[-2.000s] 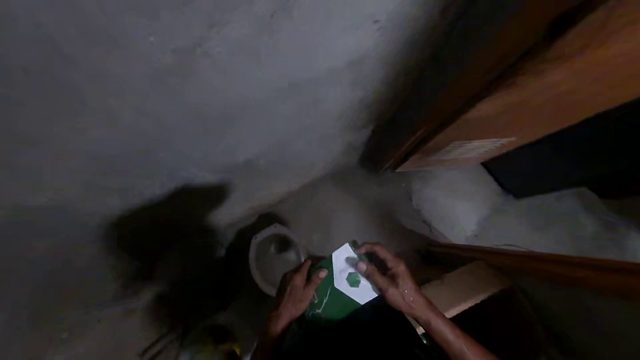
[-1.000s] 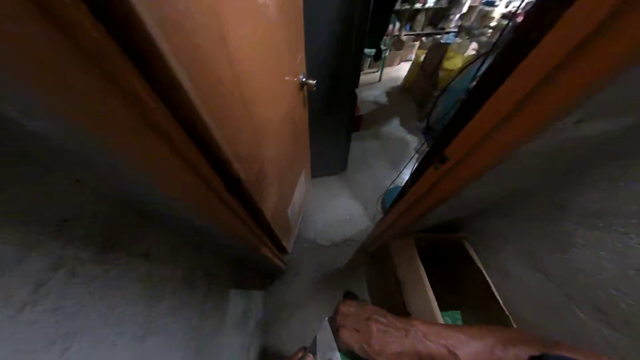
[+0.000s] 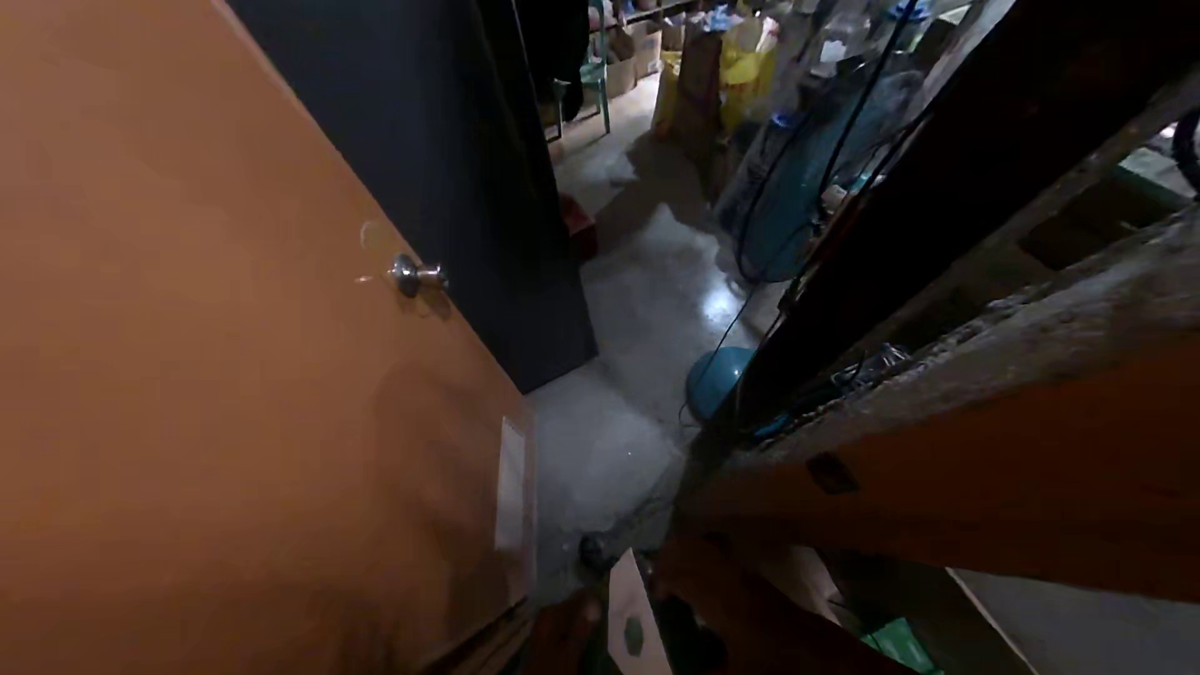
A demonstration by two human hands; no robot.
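Near the bottom edge of the head view, a white and green card or packet (image 3: 636, 619) is held between my two hands. My left hand (image 3: 562, 633) is at its left side, dark and partly cut off by the frame. On its right side is my right hand (image 3: 722, 600), in deep shadow, with the forearm running to the lower right. The fingers are hard to make out. An orange-brown door (image 3: 234, 375) with a round metal knob (image 3: 415, 276) stands open to the left of the hands.
A dark panel (image 3: 450, 187) stands behind the door. Beyond the doorway lie a grey floor (image 3: 637, 300), a blue round object (image 3: 717, 382), hanging cables, yellow bags (image 3: 745, 80) and a green chair (image 3: 596, 75). The orange door frame (image 3: 984, 478) is close on the right, above a box holding something green (image 3: 900, 645).
The view has swung from a grey wall and a toilet-like bowl to the doorway and moved closer to it. Both hands have stayed at the card or packet, which now shows narrower.
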